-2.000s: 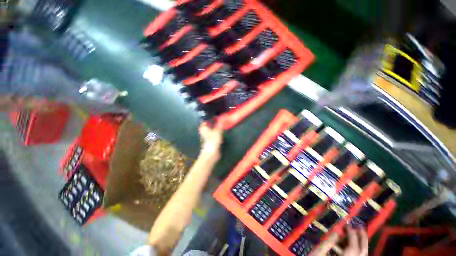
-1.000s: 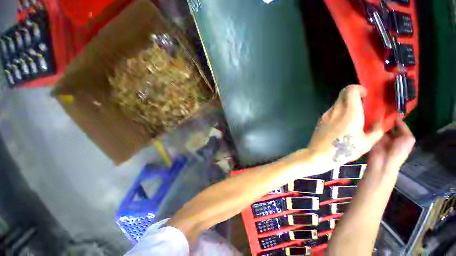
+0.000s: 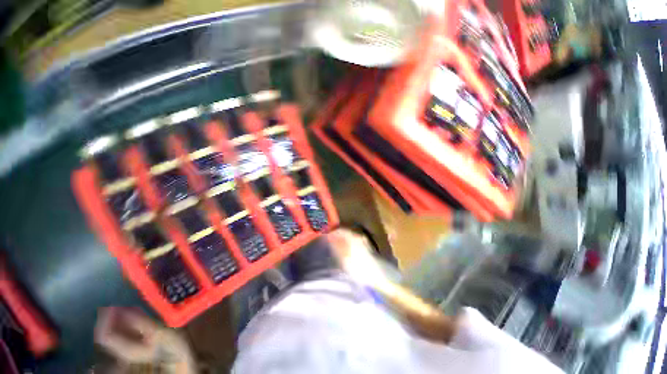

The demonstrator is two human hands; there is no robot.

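Note:
A red foam tray (image 3: 121, 252) lies on the green bench, with two rows of open flip phones (image 3: 252, 245) in its pockets. Pale borders show around their dark screens. My right forearm comes from a white sleeve at the lower right. My blurred right hand (image 3: 345, 247) is by the tray's near right corner; its fingers are not clear, so I cannot tell whether it grips the tray. My left hand (image 3: 135, 334) is blurred low at the left, below the tray and apart from it; its fingers cannot be made out.
Several red and black foam trays (image 3: 446, 157) lean together right of the phone tray, some holding phones. A round white object (image 3: 366, 33), possibly a fan, stands behind them. Another red tray's edge (image 3: 29, 310) shows at far left. A brown surface (image 3: 413, 234) is below the leaning trays.
The view has swung to the right; the carton is out of sight and the leaning trays have appeared. Both hands have left the black-phone tray and are now apart, the right one by the open-phone tray.

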